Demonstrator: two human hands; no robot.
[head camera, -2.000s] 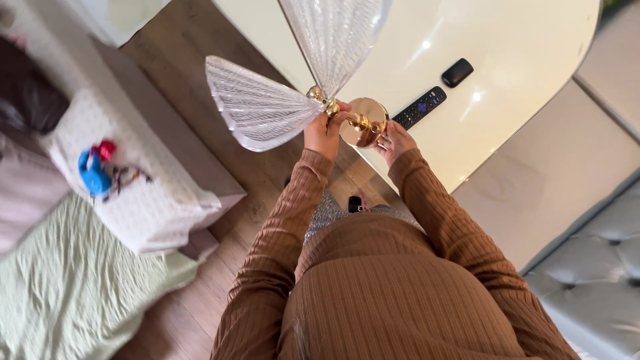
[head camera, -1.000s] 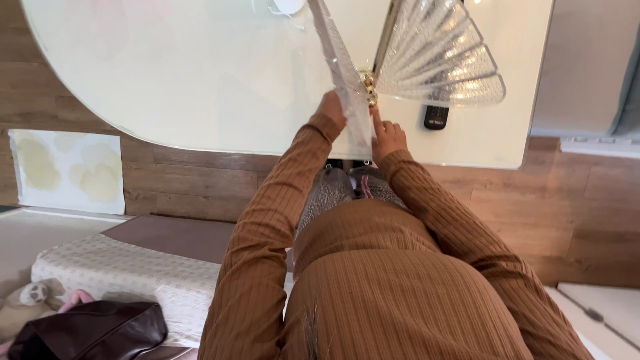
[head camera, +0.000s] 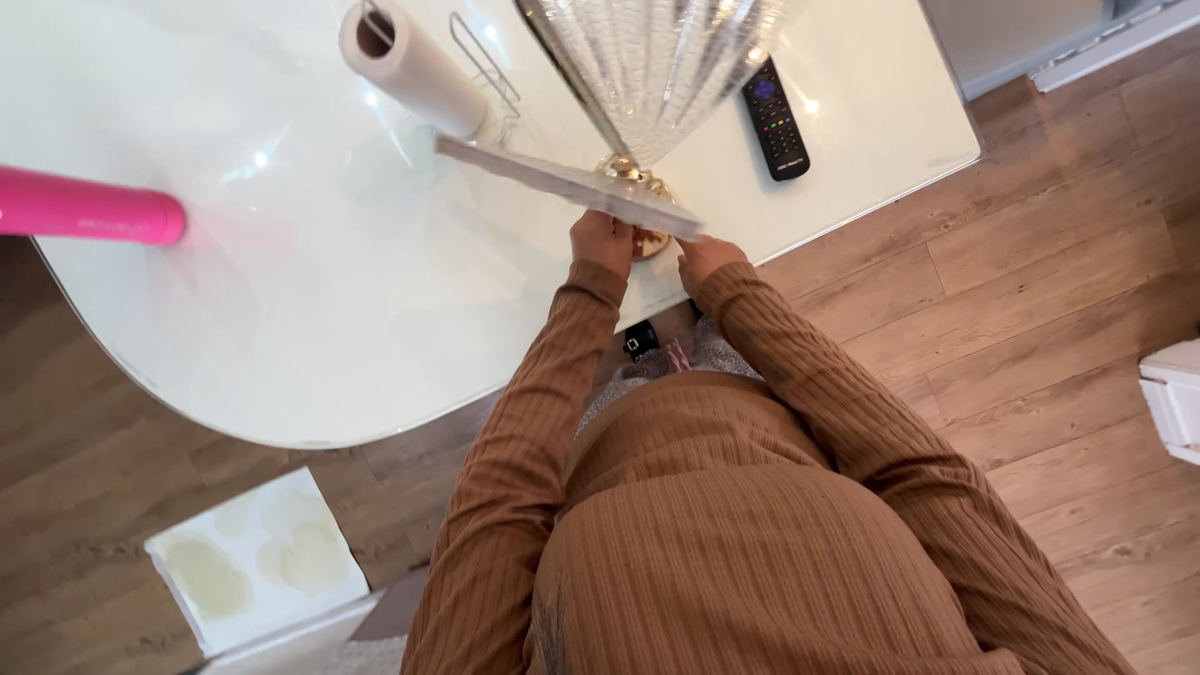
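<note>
A gold-coloured ornament or lamp with a round base (head camera: 651, 242) stands at the near edge of the white table, low between my hands. It bears two clear ribbed wing-shaped panels: one panel (head camera: 670, 70) fans out away from me, the other panel (head camera: 562, 185) is seen nearly edge-on and crosses above my fingers. My left hand (head camera: 603, 244) is at the left side of the gold base, its fingers partly hidden by the edge-on panel. My right hand (head camera: 710, 261) is at the right end of that panel, fingers bent; what it grips cannot be made out.
On the glossy white table (head camera: 328, 356) lie a black remote control (head camera: 775, 120) at right and a pink bottle (head camera: 89, 208) at far left. A paper towel roll (head camera: 412, 70) stands on a wire holder behind the ornament. A stained white square item (head camera: 258, 561) is at lower left, above the wood floor.
The view has swung round strongly. Two seconds ago both hands held the ornament with its round base turned into view; now the panels stand differently and one covers my fingers.
</note>
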